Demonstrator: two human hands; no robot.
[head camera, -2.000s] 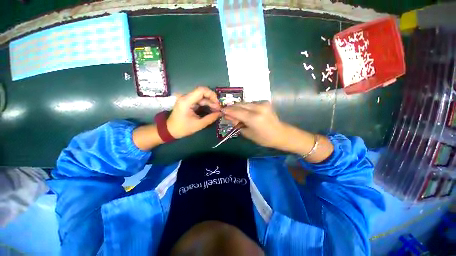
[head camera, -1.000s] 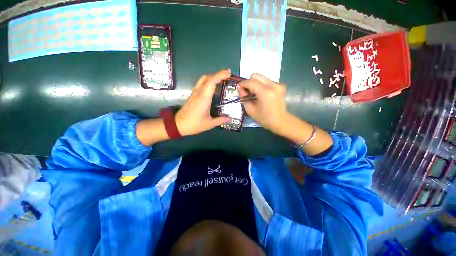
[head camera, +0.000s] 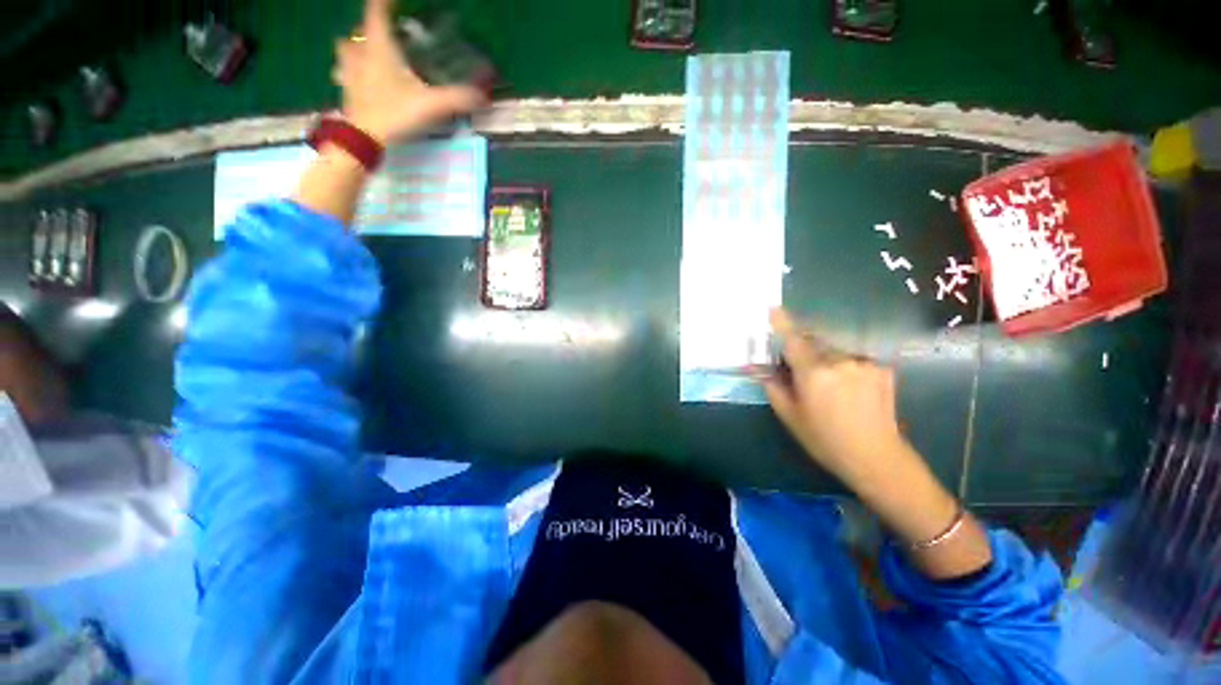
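Observation:
My left hand (head camera: 388, 87) is stretched over the green conveyor, thumb and fingers spread around a blurred phone unit (head camera: 449, 56). I cannot tell whether it grips the unit. My right hand (head camera: 837, 395) is at the lower right edge of a pale blue sticker strip (head camera: 734, 268). The tweezers (head camera: 753, 369) show as a thin blurred line from its fingers over the strip's lower end. An open phone body with a dark red rim (head camera: 516, 250) lies on the dark green bench, left of the strip.
A red bin (head camera: 1131, 228) of white pieces stands at right, loose pieces beside it. A second sticker sheet (head camera: 429, 187) lies under my left forearm. A pale ring (head camera: 161, 264) and a tray with phone bodies (head camera: 63, 250) are at far left. Clear trays (head camera: 1178, 468) are at right.
The phone body between my hands has left the bench front. My left hand has moved from it to the conveyor at upper left. My right hand has moved right, onto the strip. The view has shifted.

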